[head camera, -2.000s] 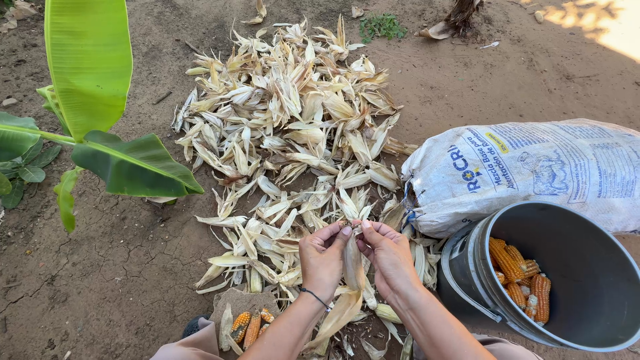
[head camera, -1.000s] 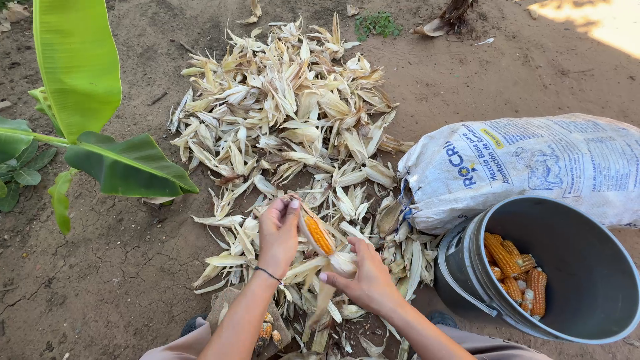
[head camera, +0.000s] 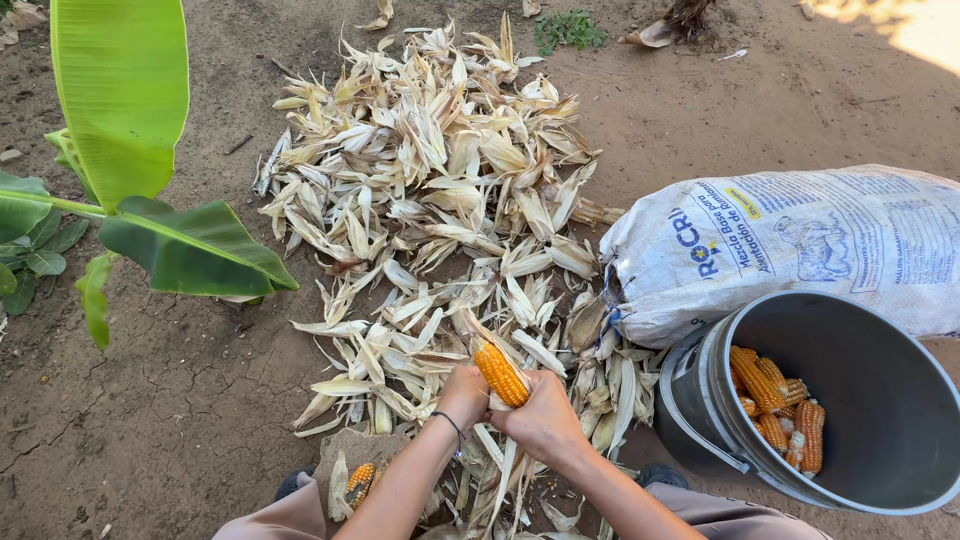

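An orange ear of corn (head camera: 501, 373), its dry husk partly peeled back, points up and away from me between my hands. My right hand (head camera: 546, 416) grips its base and the husk on the right side. My left hand (head camera: 463, 395), a dark cord around its wrist, is closed at the left side of the base; its fingertips are hidden, apparently on the husk. Loose dry corn husks (head camera: 450, 172) lie in a heap ahead and around the hands. At the right, a grey plastic bucket (head camera: 885, 405) holds several husked corn ears (head camera: 776, 405).
A white woven sack (head camera: 795, 247) with printing lies behind the bucket. A broad-leaved green plant (head camera: 120, 112) leans in from the left. Near my left foot, a corn ear with dark kernels (head camera: 360, 484) rests by a flat stone-like piece (head camera: 360, 450). Cracked bare soil surrounds the heap.
Two seconds ago the husk covered the ear; one second ago its orange kernels showed, with my left hand at the tip. My left hand has since moved down to the base.
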